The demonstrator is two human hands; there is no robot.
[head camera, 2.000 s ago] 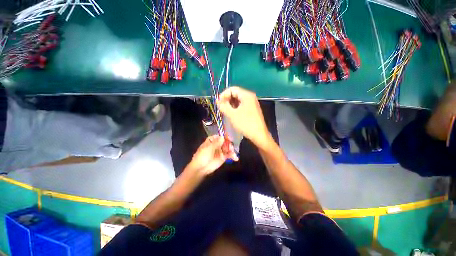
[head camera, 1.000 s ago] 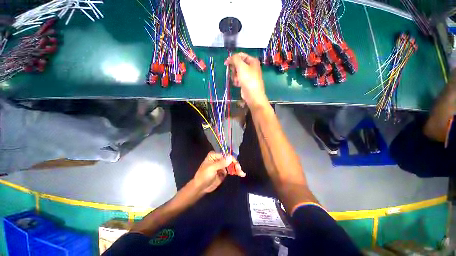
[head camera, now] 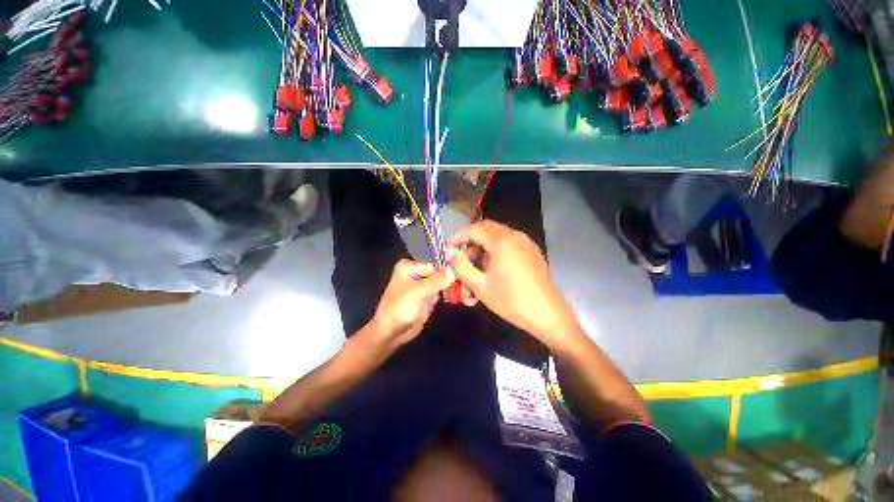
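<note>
My left hand (head camera: 407,300) is shut on a red connector housing (head camera: 454,292) over my lap. My right hand (head camera: 505,275) is beside it, its fingertips at the wires just above the housing; the fingers partly hide the housing. Lead wires (head camera: 433,201) in white, blue, red and yellow fan up from it. A yellow wire leans left and a thin red wire bends out to the right. White wires reach up toward the black head (head camera: 442,18) of the white box (head camera: 390,24); whether they touch it I cannot tell.
A smaller harness pile (head camera: 307,111) lies left of the box, a larger one (head camera: 649,88) right of it. Dark red connectors (head camera: 61,78) lie far left, a small bundle (head camera: 787,113) far right. A person's arm (head camera: 868,225) is at the right edge.
My right hand has come down from below the black head to the housing beside my left hand. A red wire now bends out right. The view has shifted, with the bench higher in the picture.
</note>
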